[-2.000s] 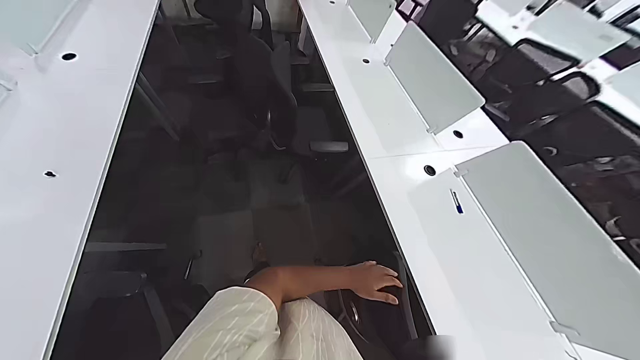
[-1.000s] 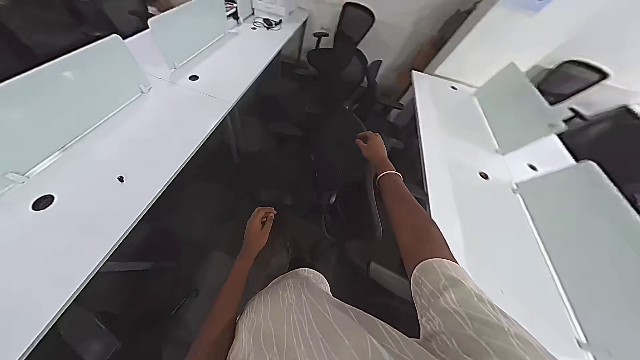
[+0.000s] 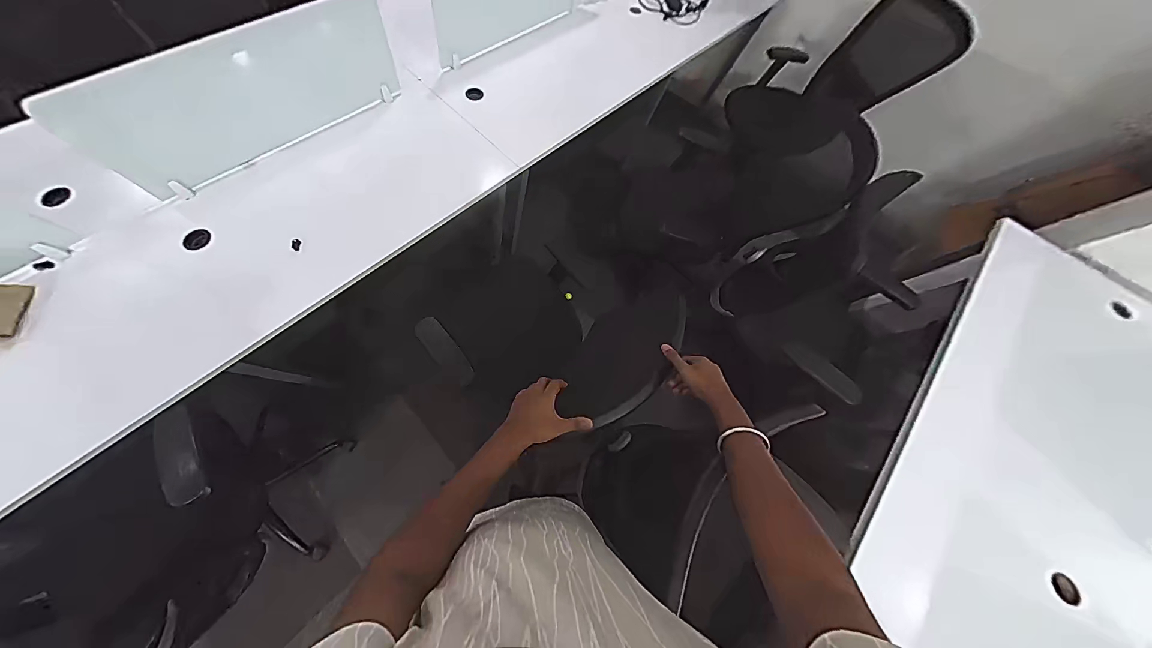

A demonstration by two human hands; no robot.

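Both hands are at the curved top edge of the backrest of a dark office chair (image 3: 621, 360). My left hand (image 3: 543, 414) is at its lower left end, fingers spread and thumb out along the edge. At the right side of the same backrest is my right hand (image 3: 697, 373), thumb extended and fingers curled; a pale bangle (image 3: 743, 436) circles that wrist. Whether the right fingers grip the edge cannot be made out. Another dark chair back (image 3: 643, 490) stands just below the hands, close to my body.
A long white desk (image 3: 360, 225) with frosted dividers (image 3: 234, 99) runs along the left. Another white desk (image 3: 1008, 432) is on the right. More black chairs (image 3: 801, 117) crowd the aisle toward the wall. A chair base (image 3: 288, 531) lies low at left. Cables (image 3: 675, 9) rest on the far desk.
The view has swung strongly. One second ago my hands were farther apart, the right one at a chair back; now they are closer together at one backrest. Two seconds ago only one hand showed.
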